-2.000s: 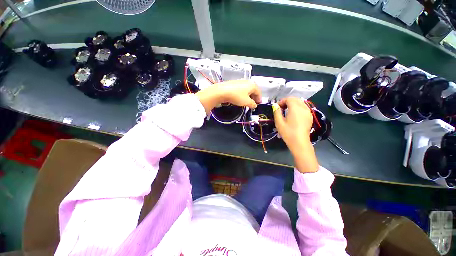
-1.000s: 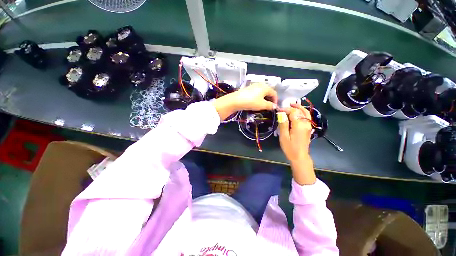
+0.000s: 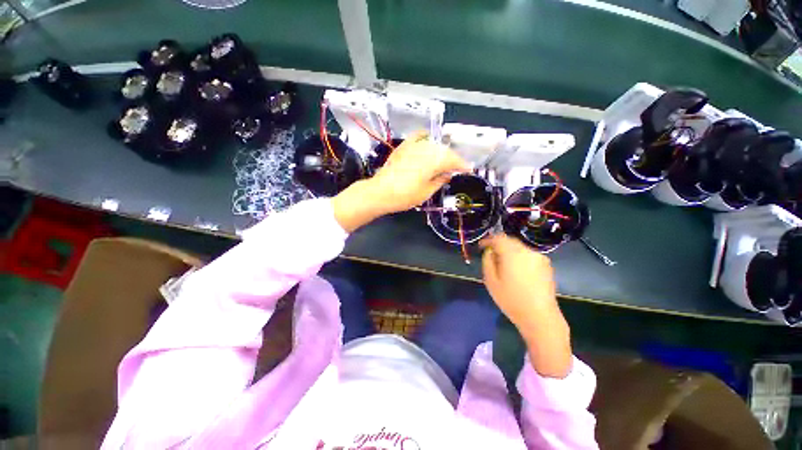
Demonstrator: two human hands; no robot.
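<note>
Several camera base housings stand in a row at the bench's front middle, white arms pointing back. The third housing (image 3: 476, 230) from the left has a black inside with thin red, orange and yellow wires; one red-orange wire hangs over its front rim. The fourth housing (image 3: 550, 237) to its right also holds red wires. My left hand (image 3: 413, 173) is over the second and third housings, fingers bent at the third's upper left rim. My right hand (image 3: 521, 271) is at the third housing's lower right rim, fingers curled. Whether either hand pinches a wire is not clear.
A pile of black camera head modules (image 3: 178, 132) lies at the left, beside tangled translucent strands (image 3: 264, 176). A thin tool (image 3: 599, 252) lies right of the fourth housing. Units with black shells (image 3: 621, 161) stand at the right. A metal post (image 3: 359, 44) rises behind; brown boxes (image 3: 83, 352) flank me below.
My hands have moved apart. My left hand has moved left, and my right hand has moved down to the front rim, uncovering the third and fourth housings.
</note>
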